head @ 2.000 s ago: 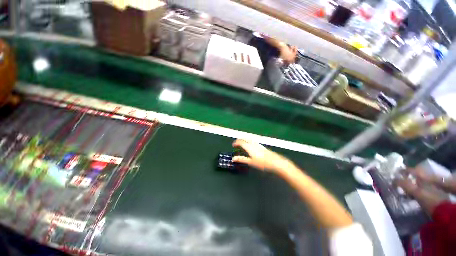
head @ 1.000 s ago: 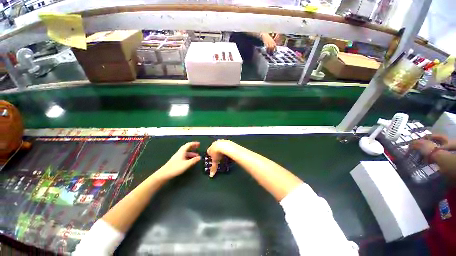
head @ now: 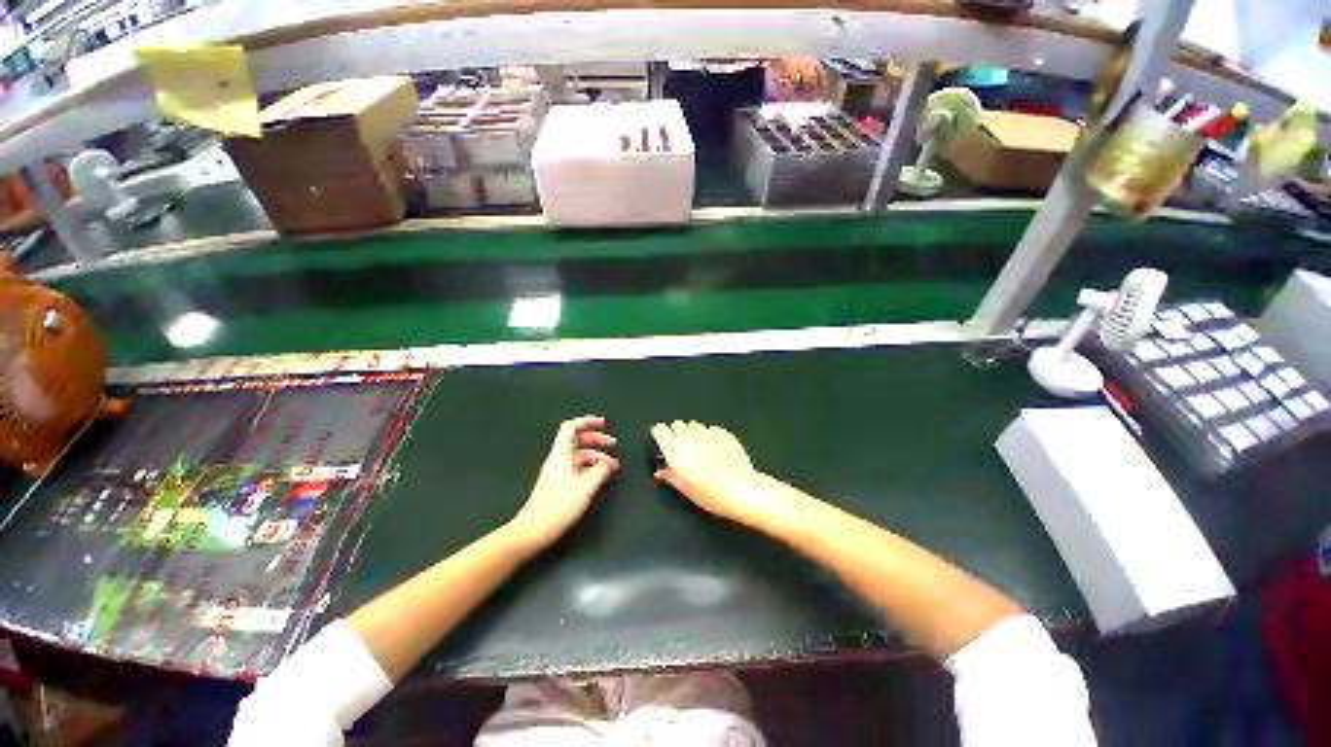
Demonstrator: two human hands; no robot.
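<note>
My right hand [head: 708, 470] rests palm-down near the middle of the dark green bench mat [head: 847, 438], its fingers curled over small black keypad units [head: 657, 457]. Only a small dark edge of them shows at the fingertips; the rest is hidden under the hand. My left hand [head: 572, 482] is just to the left, held above the mat with fingers apart and slightly curled, empty. A gap of bare mat lies between the two hands.
A plastic-covered printed sheet [head: 190, 496] lies left, beside an orange fan [head: 44, 372]. A white box [head: 1117, 518], small white fan [head: 1069, 369] and divided trays [head: 1226, 382] stand right. Beyond the green conveyor belt [head: 423, 299] are a white foam box [head: 613, 168] and a cardboard box [head: 329, 161].
The head view has levelled and shifted. My left hand came into view and is still empty. My right hand now covers more of the black units, which showed plainly before.
</note>
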